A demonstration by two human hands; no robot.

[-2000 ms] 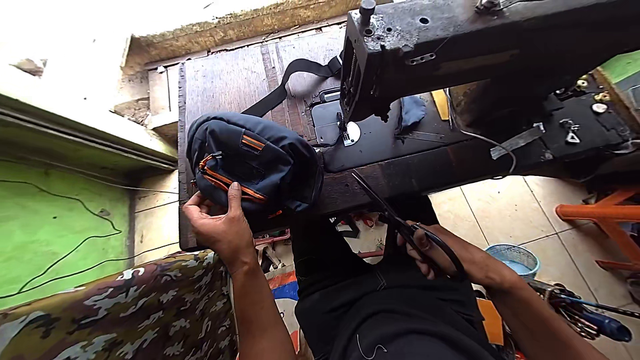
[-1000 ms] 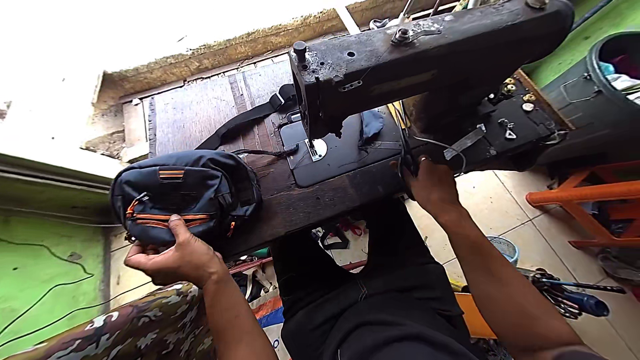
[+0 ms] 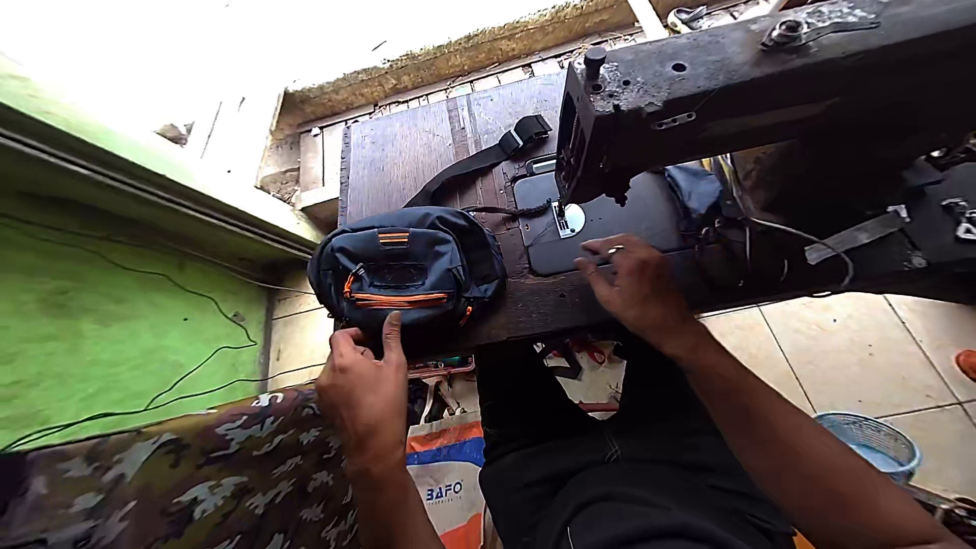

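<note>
A dark blue waist bag [image 3: 427,259] with orange zippers lies on the left of the wooden sewing table [image 3: 412,152]. My left hand [image 3: 366,366] grips the bag's lower front edge, thumb on top and fingers partly hidden beneath. The bag's black strap [image 3: 476,162] runs back over the table. To the right, my right hand [image 3: 633,282] is empty, its fingers loosely bent over the front of the machine bed, near the needle plate [image 3: 568,219] of the sewing machine [image 3: 732,76].
Blue-grey cloth [image 3: 695,191] and a thin cable rest under the machine arm. A metal strip [image 3: 858,236] lies farther right. A light blue plastic basket [image 3: 869,442] stands on the tiled floor. Camouflage fabric [image 3: 191,473] is at lower left, below a green wall [image 3: 114,320].
The scissors that my right hand held two seconds ago are out of it, and that hand has come back toward the needle area. My left hand stays at the bag.
</note>
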